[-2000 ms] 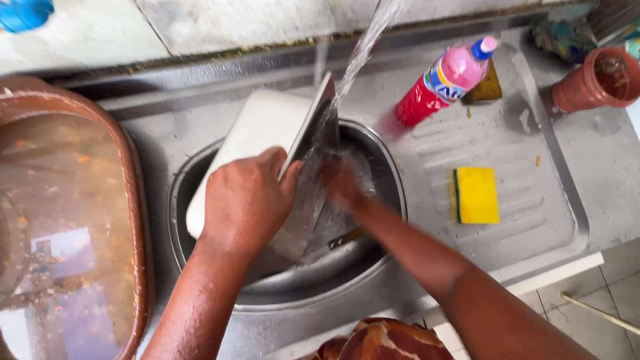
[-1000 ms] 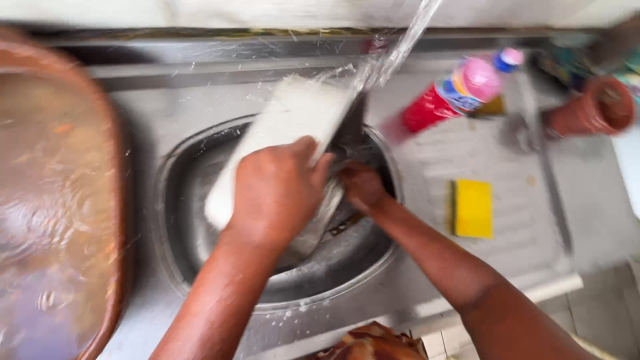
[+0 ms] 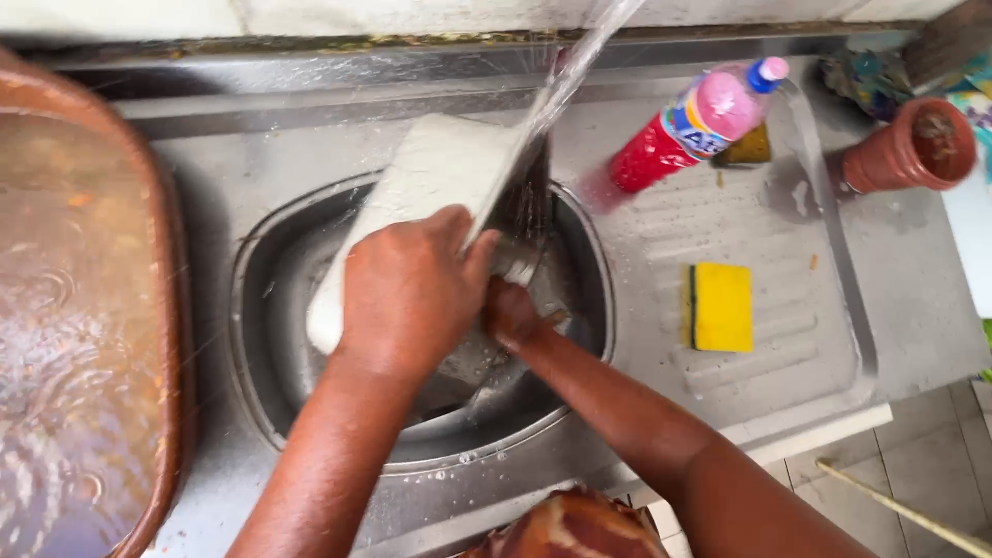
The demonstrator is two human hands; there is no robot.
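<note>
My left hand grips the edge of a white, box-like container, tilted on its side over the oval steel sink basin. Running water streams down onto the container from above. My right hand is low in the basin, by the container's open side, fingers curled and partly hidden; whether it holds anything cannot be told. Under my hands the basin floor is wet, with a dark item only partly visible. A yellow sponge with a dark scouring side lies on the ribbed drainboard.
A brown plastic tub of cloudy water stands at the left. On the right are a bottle of red liquid, another, darker sponge and a reddish-brown plastic cup. A tiled wall runs behind the sink.
Both hands stay over the basin, my left hand on the container throughout. My right hand has shifted slightly by the container's open side.
</note>
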